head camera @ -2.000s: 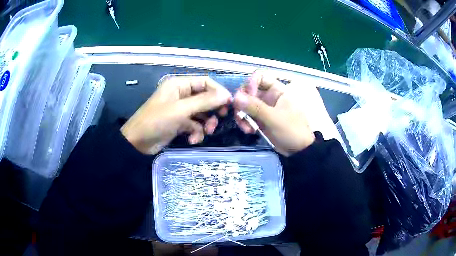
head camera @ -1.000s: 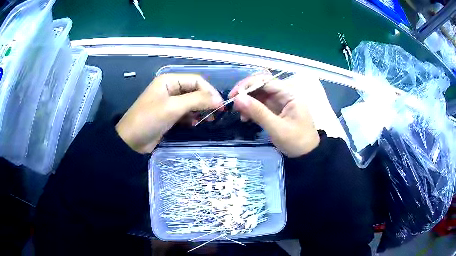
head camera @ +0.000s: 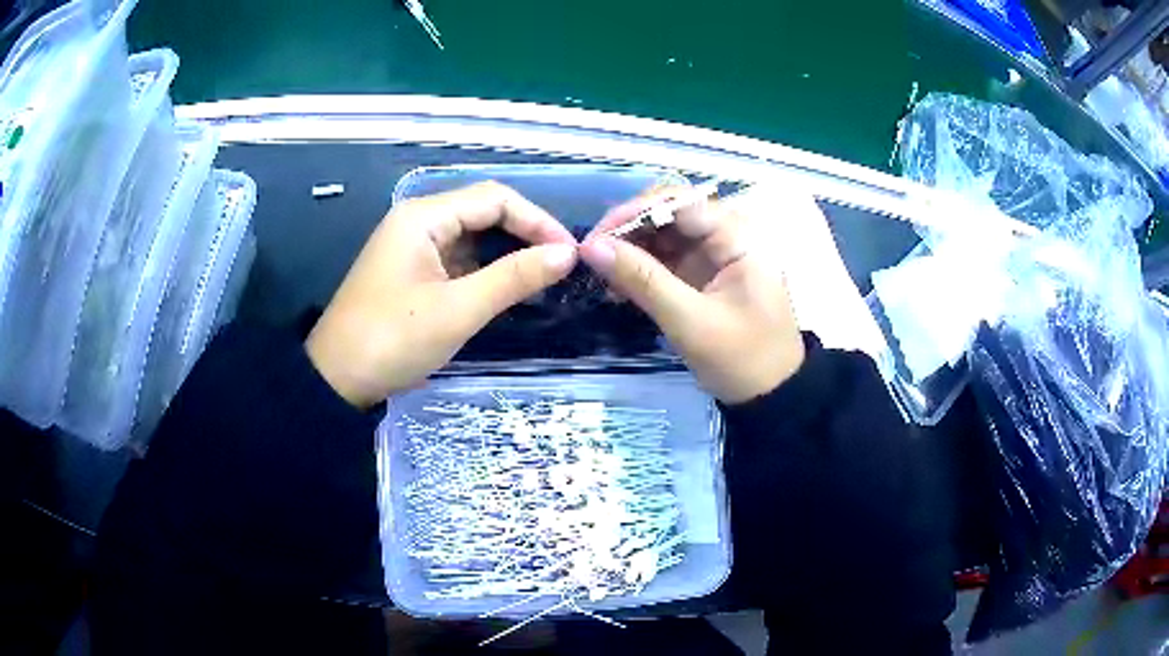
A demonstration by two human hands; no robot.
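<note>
My left hand (head camera: 442,288) and my right hand (head camera: 699,295) meet at the fingertips above the housing tub (head camera: 513,336). My right hand holds a thin white lead (head camera: 641,223) with a small white end piece on it; the lead slants up to the right from the fingertips. My left thumb and forefinger are pinched together at its lower end; what they hold is hidden. The housing tub holds dark pieces. The lead tub (head camera: 395,493), nearest my body, is full of white leads, and a few hang over its front edge.
Stacked translucent tubs (head camera: 96,256) stand at left. A loose white piece (head camera: 328,191) lies behind them to the right. White sheets (head camera: 820,276) and a clear plastic bag (head camera: 1064,385) with dark contents are at right. A white-edged green conveyor belt (head camera: 577,58) crosses behind, with a small unit (head camera: 421,18).
The lead pointed down along the right palm, then crossed both fingertips; now it slants up to the right. My left fingers have straightened into a pinch. The units on the belt have moved right.
</note>
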